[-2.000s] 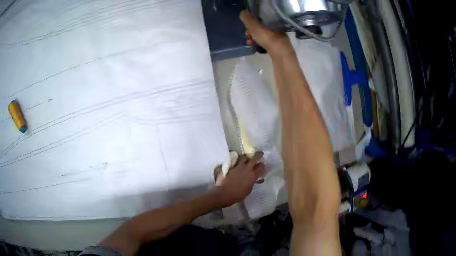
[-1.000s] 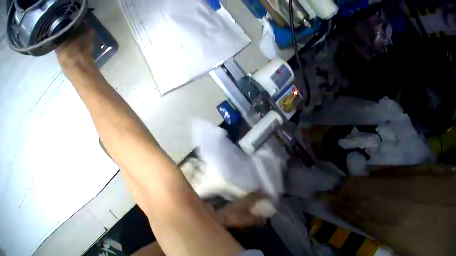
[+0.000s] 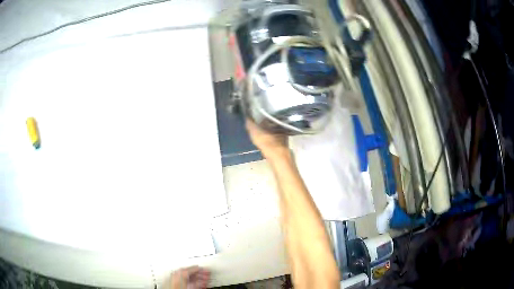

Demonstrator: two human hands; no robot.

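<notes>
The cloth cutting machine (image 3: 293, 90), with silver motor and looped cable, stands at the cut edge of the fabric lay topped by a white paper marker (image 3: 118, 141). Its dark base plate (image 3: 242, 155) lies beside that edge. My right hand (image 3: 267, 138) is on the machine's near side, closed at its handle; the motor hides the fingers. My left hand (image 3: 191, 277) is at the bottom edge, blurred and partly cut off, fingers loosely bent, with nothing visible in it. A small yellow tool (image 3: 33, 132) lies on the marker.
A white sheet (image 3: 332, 169) lies right of the machine, by a blue clamp (image 3: 366, 144). A white-and-silver unit (image 3: 375, 251) sits at the table's end. Long pale rolls (image 3: 417, 113) stand along the right side. A dark cord crosses the sheet at the upper left.
The view has swung back over the lay. The pale scraps my left hand held beyond the table's end are gone from it, and it is back by the near edge. My right hand stays on the machine.
</notes>
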